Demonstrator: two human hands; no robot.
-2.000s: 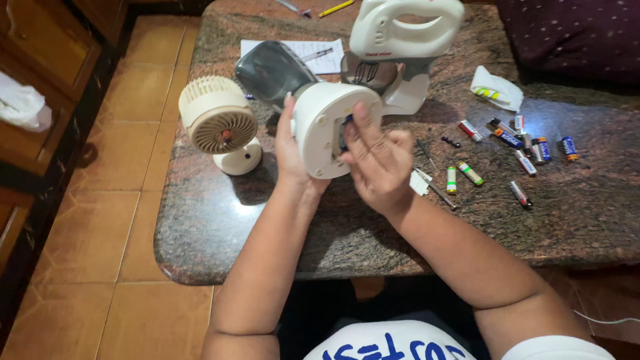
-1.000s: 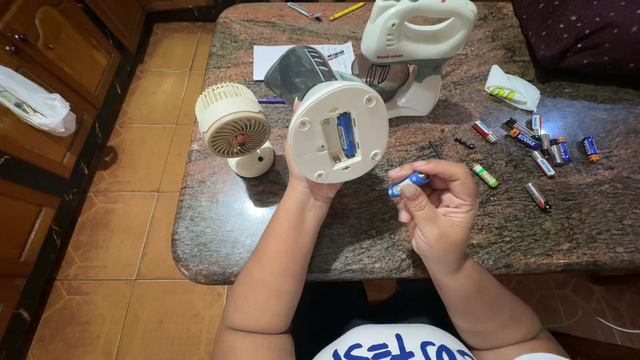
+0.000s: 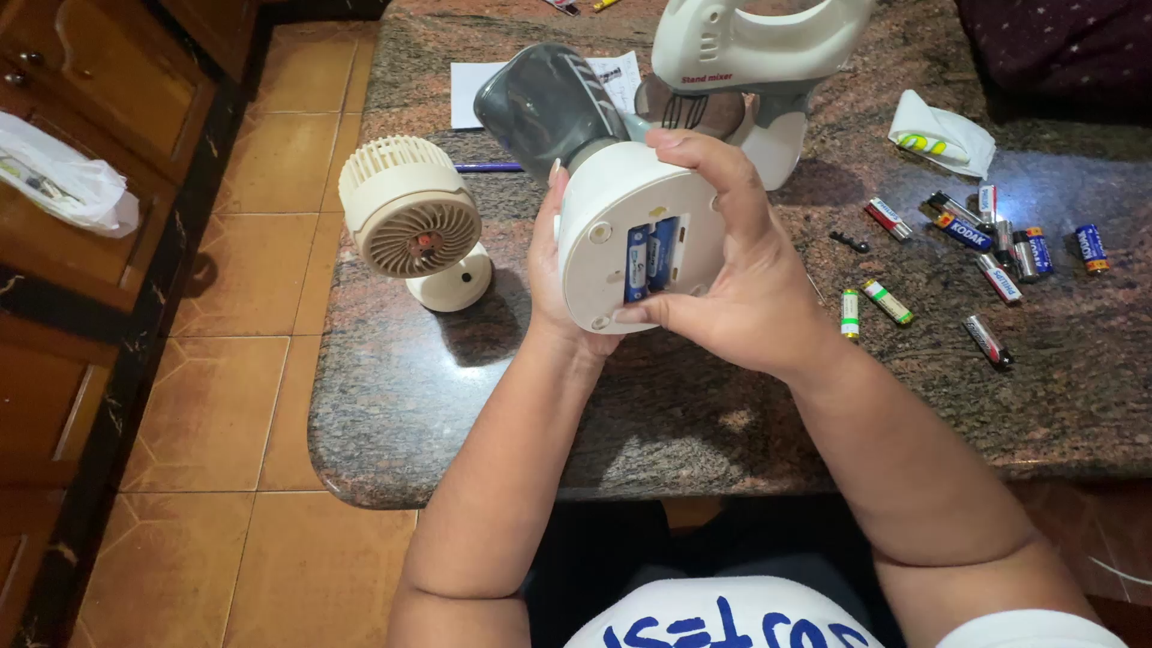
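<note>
A toy blender with a white base (image 3: 585,225) and a dark translucent jar (image 3: 544,108) is held tilted above the counter, its underside facing me. My left hand (image 3: 562,279) grips the base from the left and below. My right hand (image 3: 738,243) holds the right side, thumb at the lower rim and fingers over the top edge. Two blue batteries (image 3: 651,259) lie side by side in the uncovered battery compartment. To the left stands a cream mini fan (image 3: 414,211). Behind is a white toy stand mixer (image 3: 756,54).
Several loose batteries (image 3: 963,229) lie on the right of the granite counter (image 3: 432,405), with a small screw-like dark piece (image 3: 849,240) near them. A white plastic wrapper (image 3: 943,135) is behind them. Paper (image 3: 468,90) and a purple pen (image 3: 489,167) lie behind the blender.
My right hand, which held a blue battery apart from the base one second ago, has moved left onto the base. The compartment showed one battery then and shows two now.
</note>
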